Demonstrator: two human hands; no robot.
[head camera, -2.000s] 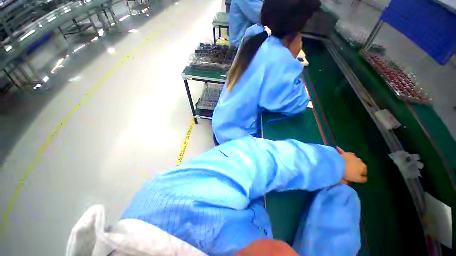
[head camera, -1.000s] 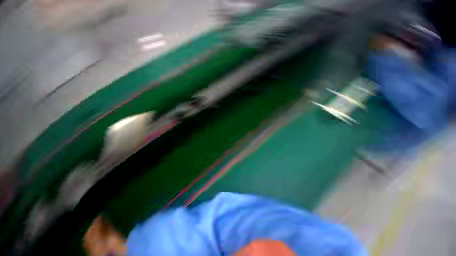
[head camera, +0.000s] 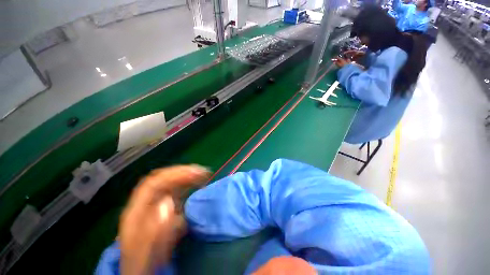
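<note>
My left hand (head camera: 153, 220) is badly blurred at the lower left, raised over the green belt beside my right cuff; no held thing can be made out. My right sleeve (head camera: 311, 215) crosses from the right; my right hand is hidden or merges with the blurred left hand. A cream paper sheet (head camera: 142, 130) stands tilted on the metal rail (head camera: 177, 121) beyond. Two black pieces (head camera: 206, 106) sit side by side on the rail, right of the sheet. Crumpled clear plastic (head camera: 89, 180) lies left of it, with a pale packet (head camera: 26, 223) farther left.
The green conveyor (head camera: 215, 145) runs up to the right, with small dark pieces (head camera: 265, 85) on it. A white branched fixture (head camera: 328, 94) lies on the bench near a seated neighbour (head camera: 376, 86). A metal post (head camera: 319, 48) stands beside them. Clear trays (head camera: 263, 49) are across the belt.
The view has swung from the left neighbour to the bench on the right. My left hand now shows large and close, in blur, beside the right cuff.
</note>
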